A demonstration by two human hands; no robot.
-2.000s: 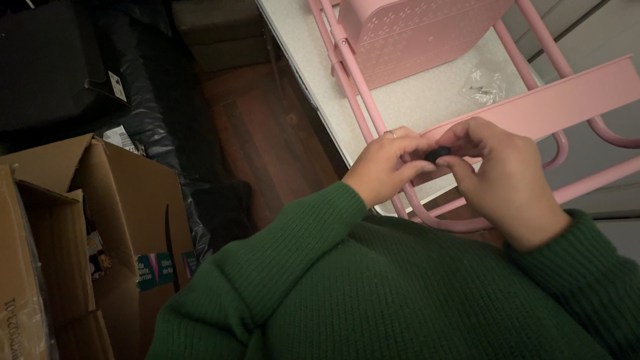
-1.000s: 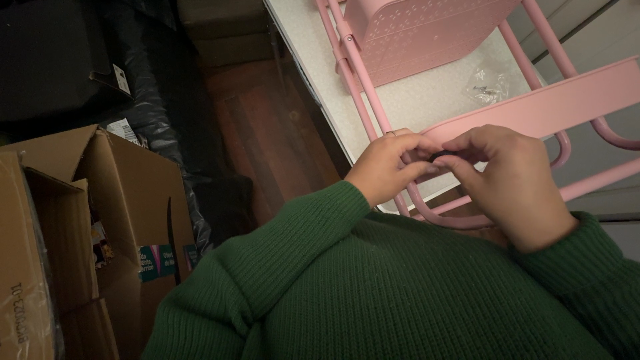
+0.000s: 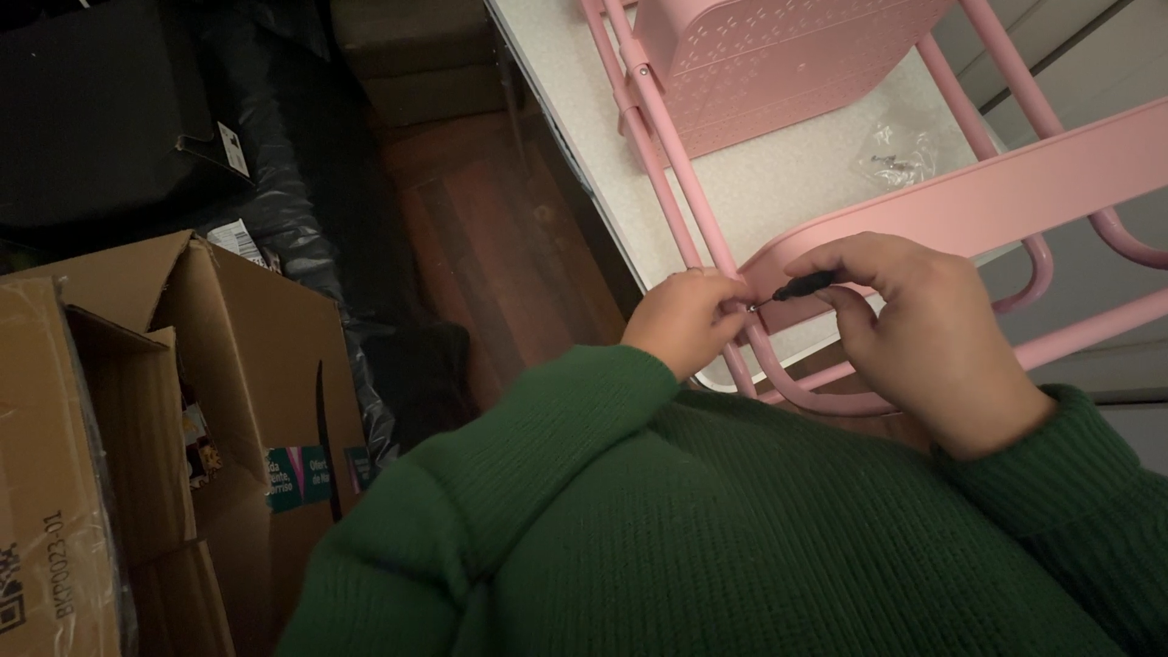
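Observation:
A small screwdriver with a black handle (image 3: pixel 805 285) is pinched between the thumb and fingers of my right hand (image 3: pixel 931 333). Its thin shaft points left to a small metal screw (image 3: pixel 752 308) at the pink tubular frame (image 3: pixel 683 205). My left hand (image 3: pixel 689 319) has its fingertips around the tube beside that screw; whether they touch the screw is hard to tell. The pink metal tray (image 3: pixel 967 196) meets the frame there. Higher up, a perforated pink basket (image 3: pixel 776 73) sits within the frame.
A clear plastic bag (image 3: pixel 899 160) with small metal parts lies on the white tabletop (image 3: pixel 803 173). Open cardboard boxes (image 3: pixel 274 365) stand at the left, near black plastic wrapping (image 3: pixel 301 182). Wooden floor (image 3: pixel 493 246) shows between them and the table.
My right hand has drawn back a little from my left, and the screwdriver's shaft and the screw now show between them. Earlier only a dark bit showed between my fingers.

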